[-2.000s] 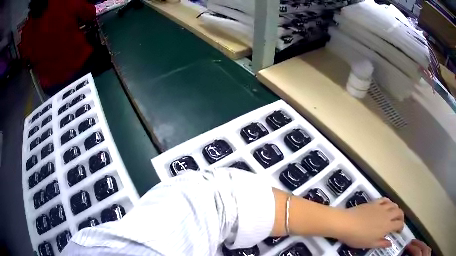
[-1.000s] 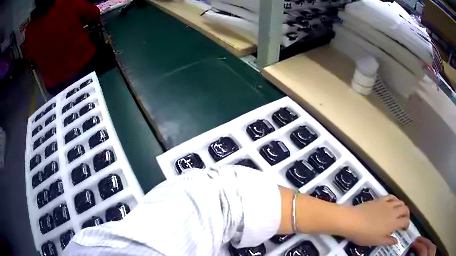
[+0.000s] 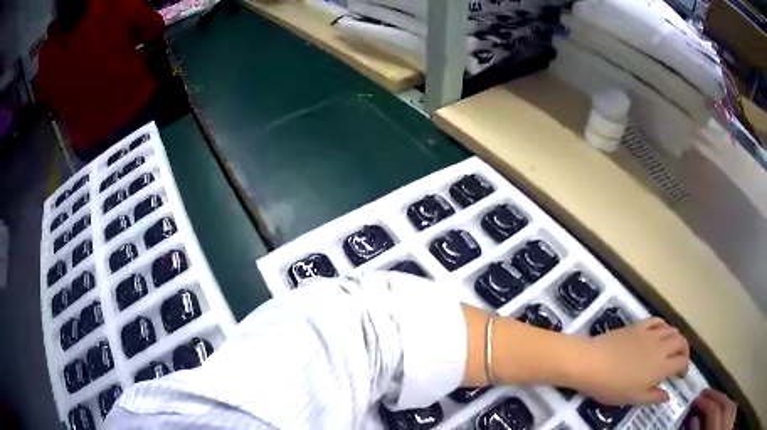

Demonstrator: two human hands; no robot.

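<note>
My left hand (image 3: pixel 643 361) reaches across from the lower left, in a striped white sleeve with a thin bracelet. Its fingers are curled at the right end of a white foam tray (image 3: pixel 395 206). A label sheet (image 3: pixel 652 416) with rows of small print lies just below the fingers; whether they grip it is hidden. My right hand (image 3: pixel 715 411) is cut off at the lower right edge, beside the sheet; only some fingers show. Glossy black device units (image 3: pixel 455 249) sit in the tray pockets. My sleeve and forearm cover the tray's middle.
Another filled tray (image 3: pixel 105 277) stands at the left, with a person in red (image 3: pixel 101 71) behind it. A wooden shelf (image 3: pixel 547 159) runs behind the tray, holding a white bottle (image 3: pixel 606 122), a printed strip (image 3: pixel 656 164) and stacked trays (image 3: pixel 639 50). A metal post (image 3: pixel 444 55) stands beside it.
The view has shifted slightly back and forth. My left hand stays at the tray's right end with small finger movements. More of the label sheet shows under it.
</note>
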